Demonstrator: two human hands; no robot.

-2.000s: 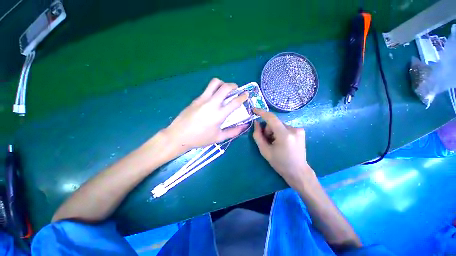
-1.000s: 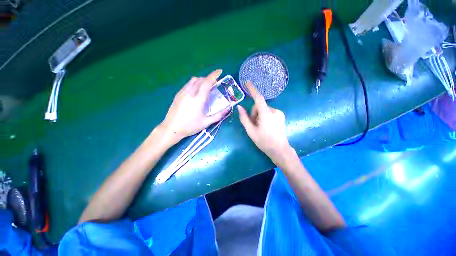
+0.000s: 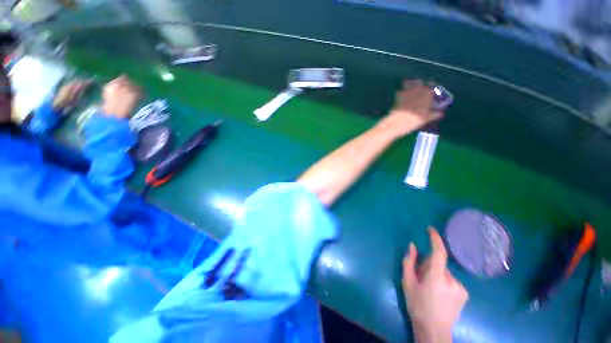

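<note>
My left hand (image 3: 417,100) is stretched out to the far strip and holds a white device housing (image 3: 441,98), mostly hidden under the fingers and blurred. Its white lead wires (image 3: 422,158) hang toward me over the green surface. My right hand (image 3: 434,288) is beside the screw tray (image 3: 478,242), to its left, with thumb and index finger apart; whether a tiny screw is at the fingertips cannot be told. The electric screwdriver (image 3: 563,264) lies right of the tray.
Another device housing (image 3: 316,78) with leads lies left of my left hand, and one more (image 3: 193,54) farther left. At the left a neighbour in blue sleeves has a second screwdriver (image 3: 182,155) and a round tray (image 3: 153,142). A black cord (image 3: 588,295) runs at the right edge.
The view has swung left. My left hand has carried the housing from beside the tray out to the far strip. My right hand has drawn back from the tray's rim.
</note>
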